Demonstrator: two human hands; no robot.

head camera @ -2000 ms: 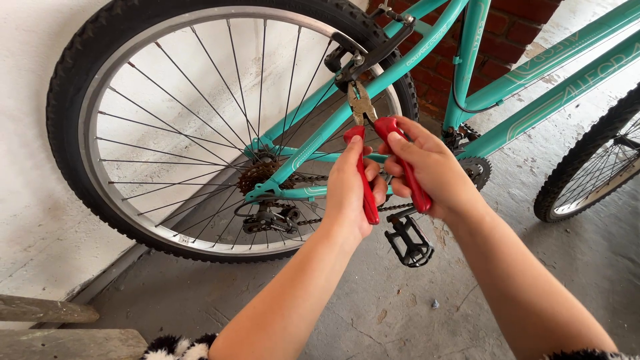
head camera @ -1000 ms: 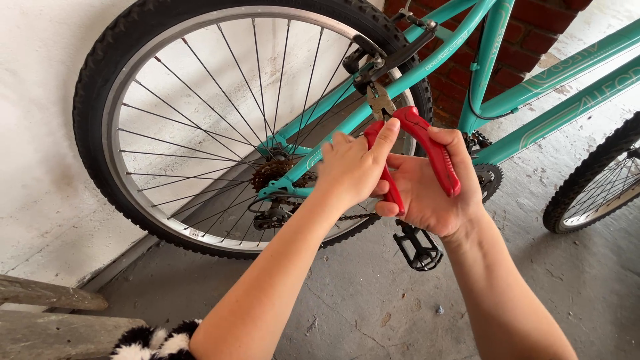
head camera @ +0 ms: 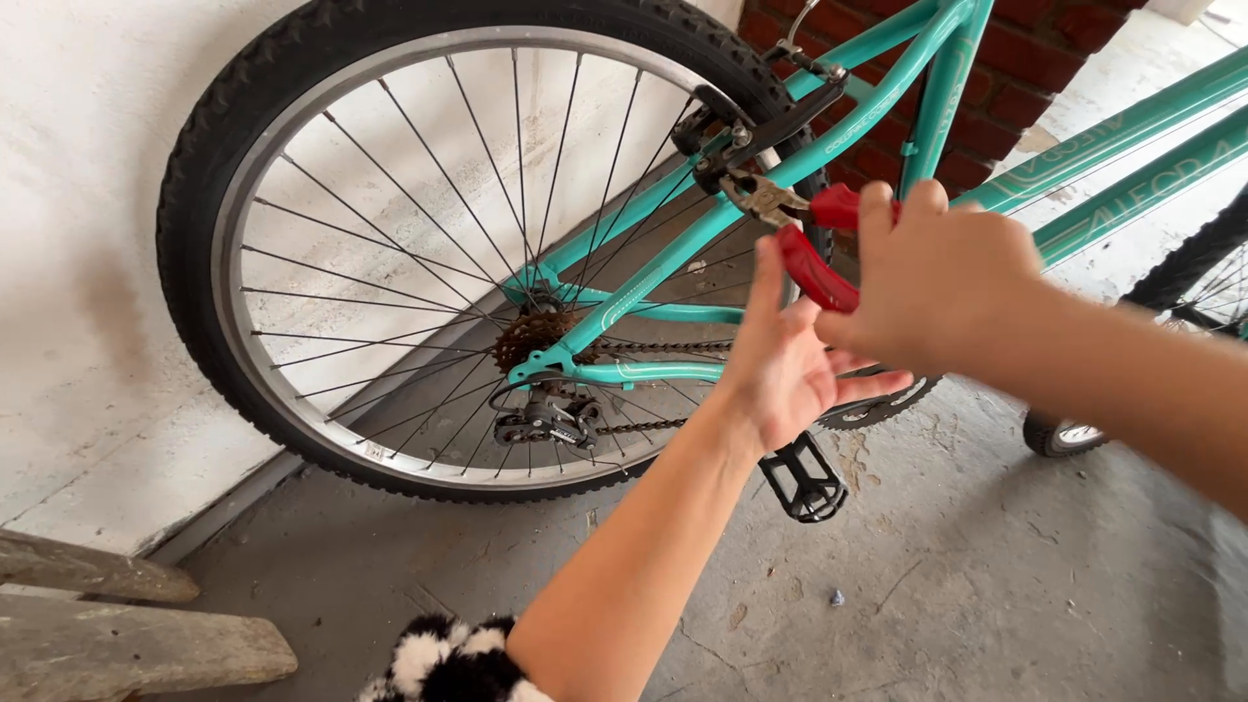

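Observation:
My right hand (head camera: 936, 263) is closed on the red-handled pliers (head camera: 824, 210), which point up and left. Their metal jaws are at the lower end of the black rear brake arm (head camera: 770, 127), by the brake's bolt; whether they grip it I cannot tell. Below the lower red handle is my left hand (head camera: 795, 370), fingers spread, its thumb beside or touching that handle near the pivot. Both hands are in front of the rear part of a teal bicycle frame (head camera: 673, 258), next to the spoked rear wheel (head camera: 234, 283).
A rusty cassette (head camera: 531, 341) and a black rear derailleur (head camera: 551, 419) sit at the hub. A black pedal (head camera: 804, 478) hangs below my left hand. Weathered wooden pieces (head camera: 136, 639) lie at lower left. The wheel stands by a white wall (head camera: 88, 244); brick is behind the frame.
My left hand has come off the handles and opened beneath them. My right hand has turned over the handles from above, and the pliers now lie more sideways. The view has moved closer.

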